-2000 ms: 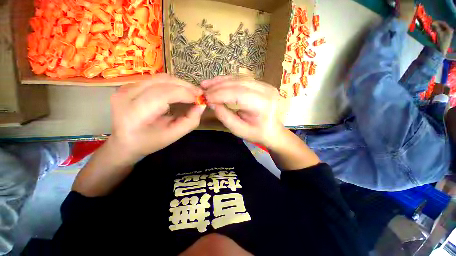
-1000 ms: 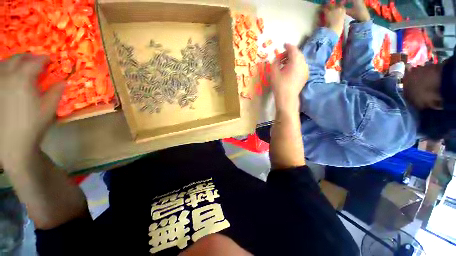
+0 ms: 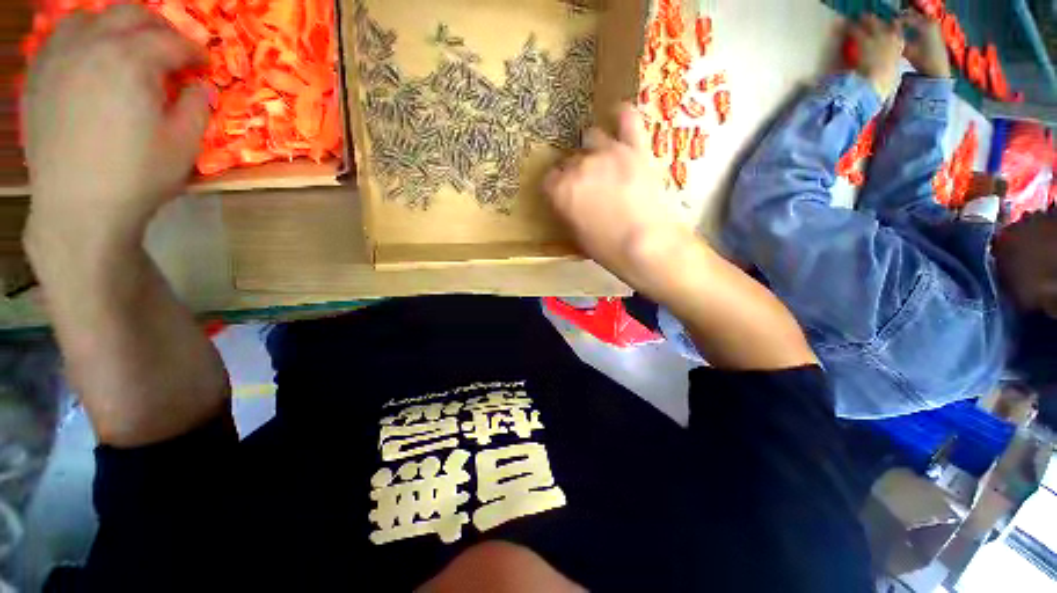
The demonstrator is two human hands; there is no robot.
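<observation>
The box of orange parts (image 3: 261,176) is at upper left, filled with a heap of orange plastic parts (image 3: 272,87). My left hand (image 3: 110,122) is over its left side with fingers curled down at the heap; whether it grips a part is hidden. The box of metal parts (image 3: 475,251) is beside it, with small grey metal parts (image 3: 475,122) scattered over its bottom. My right hand (image 3: 614,191) is over this box's right side, fingers bent near the metal parts. I cannot tell if it holds one. Finished orange pieces (image 3: 678,99) lie spread on the bench right of the metal-parts box.
A co-worker in a blue denim jacket (image 3: 858,255) sits close on the right, arms reaching over the bench. Larger orange-red parts (image 3: 991,72) lie by the green ledge at upper right. The pale bench's front edge (image 3: 313,304) runs in front of my body.
Two seconds ago both hands held a small orange piece together; they have since parted. My right hand has moved from the finished pieces to the metal-parts box. My left hand remains at the orange box.
</observation>
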